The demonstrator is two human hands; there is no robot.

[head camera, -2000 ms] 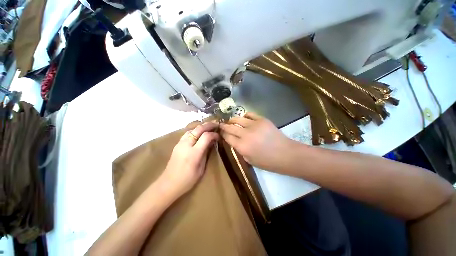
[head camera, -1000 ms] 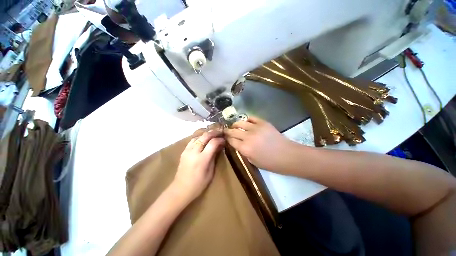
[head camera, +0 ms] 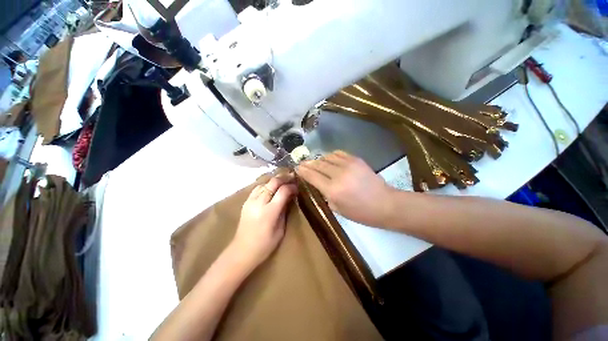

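A tan-brown fabric panel (head camera: 293, 280) lies on the white table and over my lap. A metal zipper (head camera: 337, 230) runs along its right edge, its lower end hanging past the table edge. My left hand (head camera: 265, 210) presses and pinches the panel's top edge just in front of the needle area. My right hand (head camera: 347, 183) lies over the zipper's upper end, fingertips beside the presser foot. The fingertips nearly meet. The presser foot and needle are small and mostly hidden below the machine head of the white sewing machine (head camera: 373, 33).
A zipper bundle (head camera: 427, 126) fans out under the machine arm. Red-handled snips (?) (head camera: 539, 70) and a dark cord lie at right. A brown panel stack (head camera: 43, 260) hangs at left. Dark and white cloths are at the upper left.
The view has shifted slightly. The panel and zipper still lie under both hands near the needle. My right hand's fingers lie a little flatter over the zipper end.
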